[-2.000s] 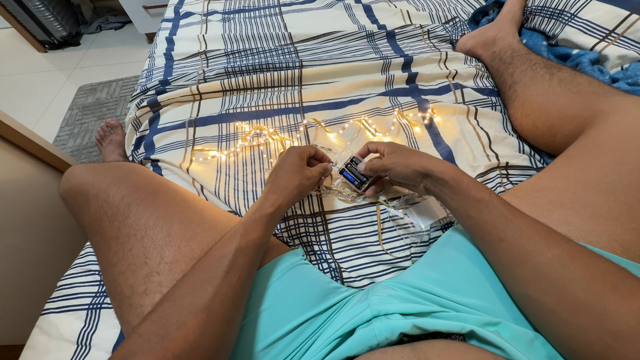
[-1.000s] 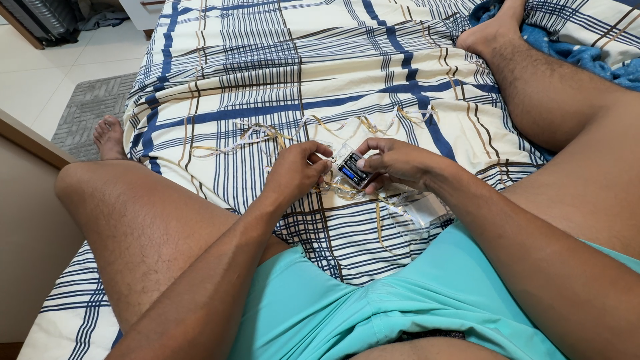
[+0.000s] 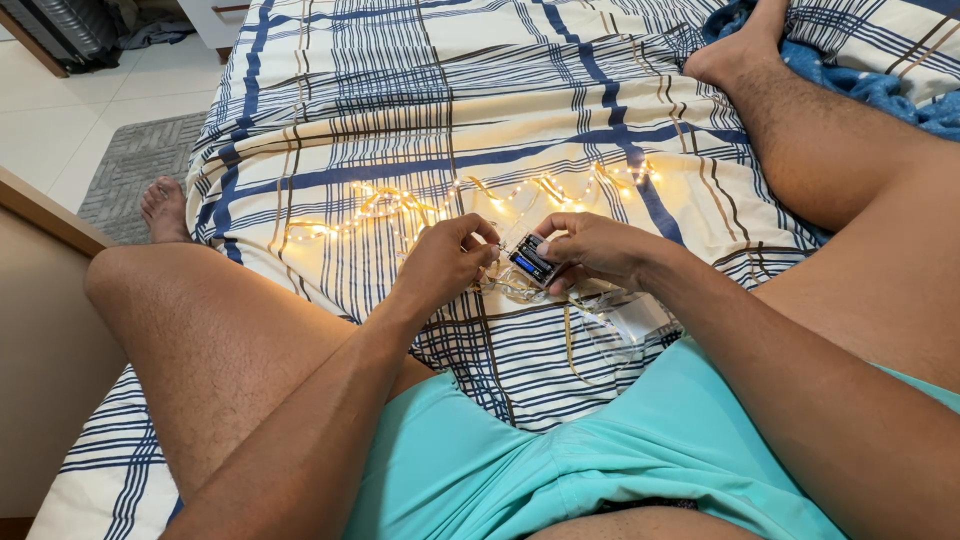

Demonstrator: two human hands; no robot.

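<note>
My right hand (image 3: pixel 592 247) grips a small battery box (image 3: pixel 534 260) with dark AA cells showing in it, thumb on top and fingers beneath. Just to its left, my left hand (image 3: pixel 454 251) pinches something small at the box's left end, perhaps a wire; the fingers hide most of it. Beyond both hands a gold ribbon string of fairy lights (image 3: pixel 555 189) lies lit in loops across the plaid bedsheet. More of the ribbon and wire (image 3: pixel 517 287) bunches under the box. A clear plastic wrapper with a white card (image 3: pixel 639 319) lies below my right wrist.
My bare legs spread on either side over the plaid bedsheet (image 3: pixel 360 142). A blue blanket (image 3: pixel 862 82) is bunched at the upper right. On the floor to the left lie a grey mat (image 3: pixel 135 169) and, farther back, a dark suitcase (image 3: pixel 75 30). A wooden-edged panel (image 3: pixel 52 300) stands at the left.
The fairy lights were lit two seconds ago, dark one second ago, and are lit again now. Both hands stay in nearly the same place around the battery box.
</note>
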